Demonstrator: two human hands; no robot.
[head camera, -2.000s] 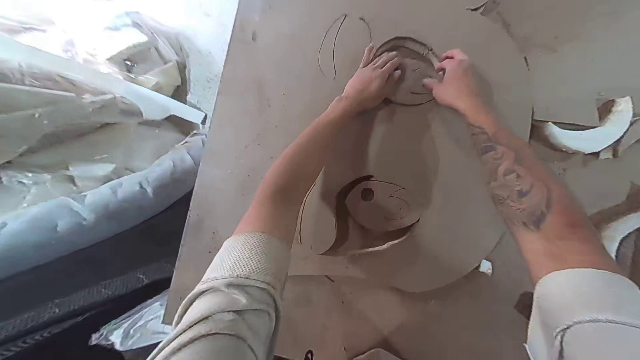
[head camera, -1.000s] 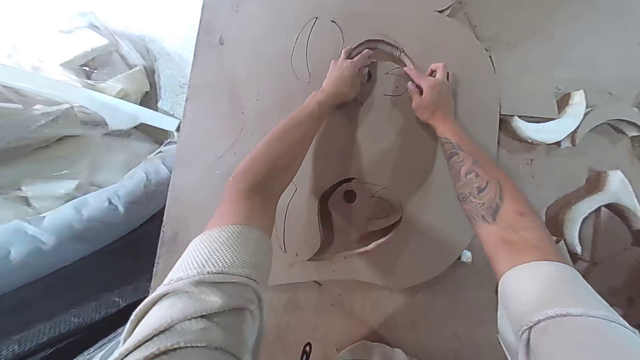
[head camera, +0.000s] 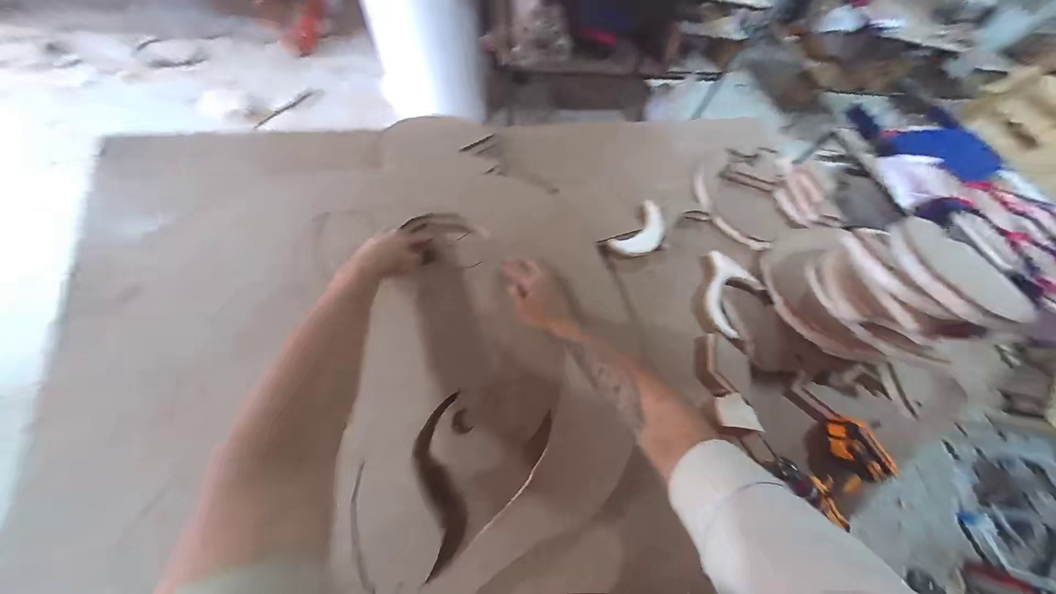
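Note:
A large brown sheet (head camera: 206, 330), material unclear, bears curved drawn lines and lies across the work surface. On it sits a large rounded cut sheet (head camera: 528, 214). My left hand (head camera: 402, 252) rests at the left end of a curved slot near its top, fingertips at the slot's edge; whether it grips anything is hidden. To the right, my right hand (head camera: 532, 289) is over the same sheet with its fingers bent, blurred. Nearer me, an S-shaped cut opening (head camera: 437, 474) surrounds part of a rounded inner piece (head camera: 487, 445) with a small round hole.
To the right lie a white-edged crescent piece (head camera: 642, 233), another curved offcut (head camera: 719, 289) and a stack of rounded pieces (head camera: 899, 280). Orange-and-black tools (head camera: 858, 448) lie at the lower right. A white upright post (head camera: 425, 58) stands beyond the far edge.
The view has swung up and to the right. My right hand has come away from the curved slot's right end; my left hand stays by its left end.

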